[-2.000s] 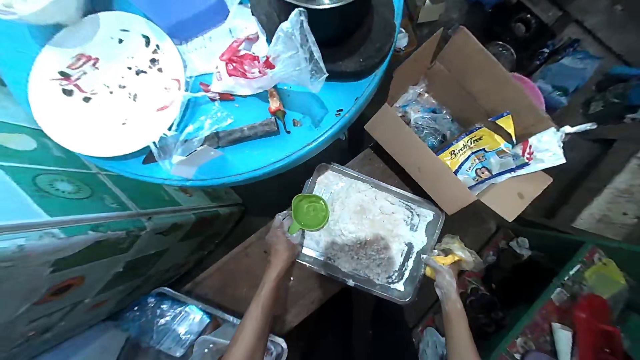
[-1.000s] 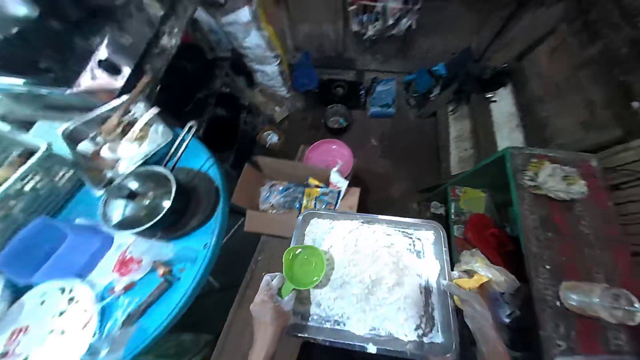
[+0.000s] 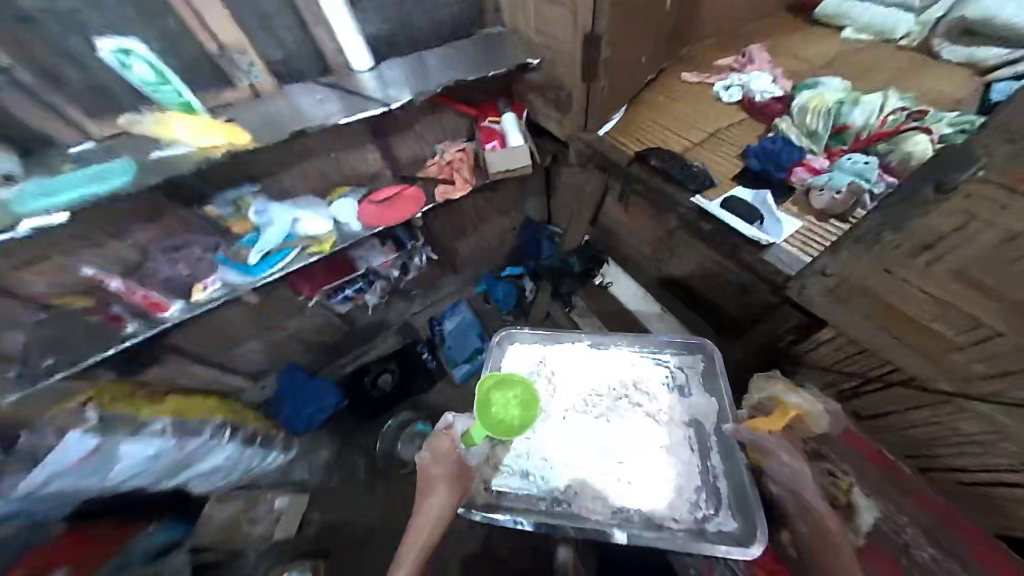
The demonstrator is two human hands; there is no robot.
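A clear rectangular plastic tray (image 3: 614,539) is held level in front of me, with white powder (image 3: 600,424) spread across its bottom. My left hand (image 3: 448,456) grips the handle of a green plastic cup or scoop (image 3: 507,406) at the tray's left edge; the cup lies over that edge, with some pale powder in it. At the tray's right edge is my right hand (image 3: 772,448), blurred, with a crumpled clear plastic bag and something orange-yellow (image 3: 774,418) in its grasp. Whether its fingers also clasp the rim is hard to see.
Wall shelves (image 3: 272,280) with cloths and small goods run along the left. A raised wooden platform (image 3: 680,104) bearing clothes and soft toys stands at upper right, beside a wooden cabinet door (image 3: 920,216). A large sack (image 3: 160,448) lies at lower left.
The view has swung far from the blue table to the shelves and platform. The tray, green cup and both hands have come along with it; both hands keep their places at the tray's sides.
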